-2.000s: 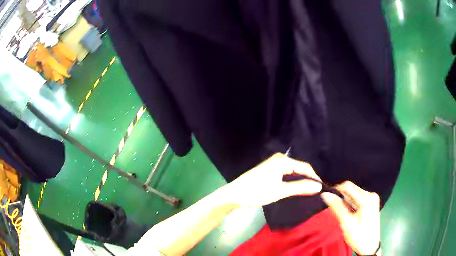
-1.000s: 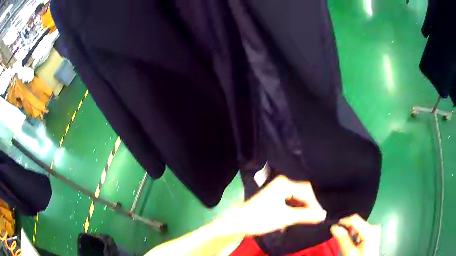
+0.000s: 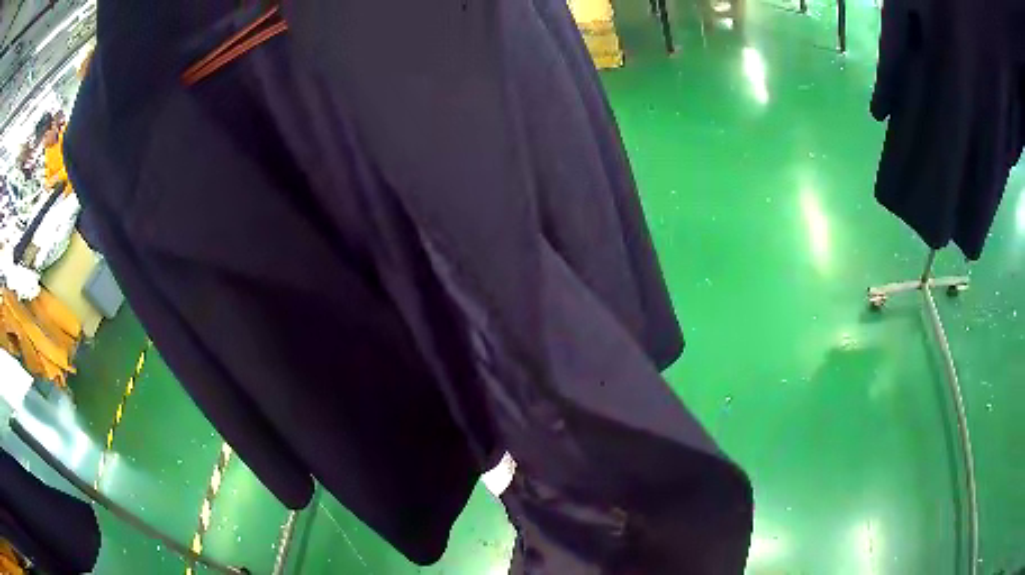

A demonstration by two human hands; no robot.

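Note:
A long dark coat hangs in front of me and fills the left and middle of the view. Its lower part reaches toward me, to the bottom edge of the picture. Shiny lining shows along the opening. A small white label shows near the lower middle. Thin orange-brown bars cross the coat near the top left. Neither of my hands is in the picture.
Another dark coat hangs at the right above a grey rack foot on castors. A dark garment and a rack tube are at the lower left. Orange cloth lies at the left. The floor is green.
The view has tilted up and turned right, so the coat sits further left and lower. Both hands, on the coat's lower edge before, and the red cloth have left the picture. The orange-brown bars now show.

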